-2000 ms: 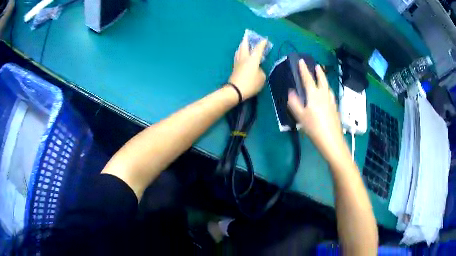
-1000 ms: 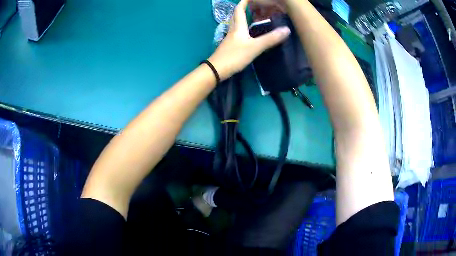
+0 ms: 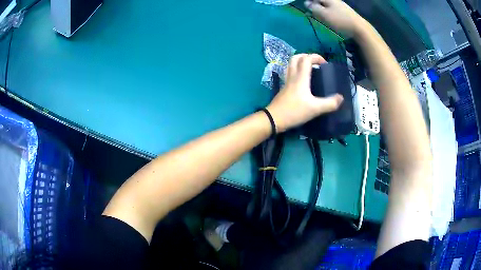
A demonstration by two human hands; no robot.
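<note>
My left hand (image 3: 306,92) grips the black corded unit (image 3: 333,105) near the middle right of the green bench. Its thick black cable (image 3: 270,158) is coiled, tied with a yellow tie (image 3: 268,168), and hangs over the bench's front edge. Crinkled clear wrap (image 3: 275,52) lies just left of the unit. My right hand (image 3: 329,15) is off the unit, at the back of the bench near thin black wires; its fingers are partly bent, and I cannot tell whether they hold anything.
A white power strip (image 3: 367,109) stands right of the unit, with black stickers (image 3: 382,169) and white sheets (image 3: 442,158) beyond. Another black unit (image 3: 74,15) stands at the back left. Blue crates flank the seat, at left (image 3: 46,195) and lower right (image 3: 345,256).
My right hand has left the unit and moved to the back of the bench. My left hand still holds the unit. The view has shifted, showing the power strip again.
</note>
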